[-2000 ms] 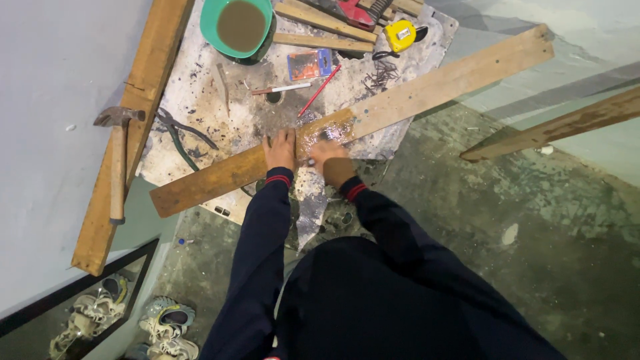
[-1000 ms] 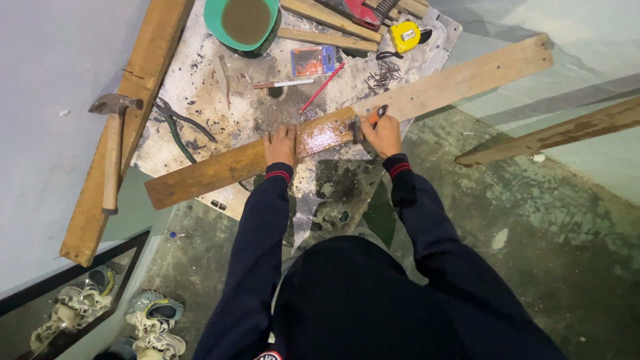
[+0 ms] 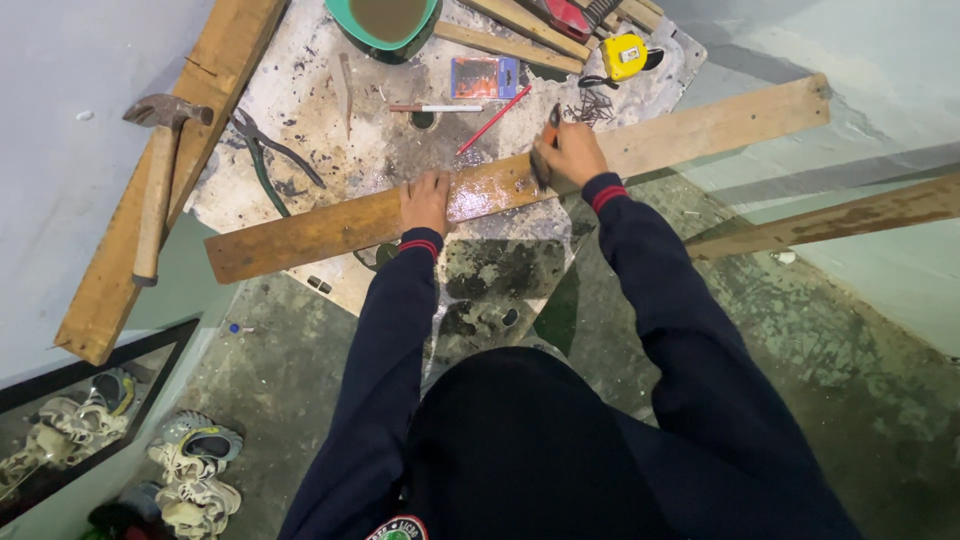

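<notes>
A long wooden board [image 3: 322,234] lies slantwise across a stained work surface, its middle part wet and shiny. My left hand [image 3: 426,201] presses flat on the board at the left edge of the wet part. My right hand [image 3: 574,154] grips a tool with an orange and black handle [image 3: 551,133]; its dark lower end touches the board at the right end of the wet part, and its exact kind cannot be told. Beyond my right hand the board looks paler and dry, with small nail holes. A red pencil [image 3: 493,120] lies just behind the board.
A claw hammer [image 3: 159,180] rests on a thick plank [image 3: 199,82] at left, near pliers [image 3: 262,150]. Behind are a green bowl of murky liquid [image 3: 386,19], a marker [image 3: 435,109], a small box [image 3: 484,78], loose nails [image 3: 592,106] and a yellow tape measure [image 3: 624,57]. Another plank [image 3: 840,214] leans at right.
My right hand moved right along the board from beside my left hand, and the tool's orange handle came into sight. It now stands more upright. My left hand stays on the board.
</notes>
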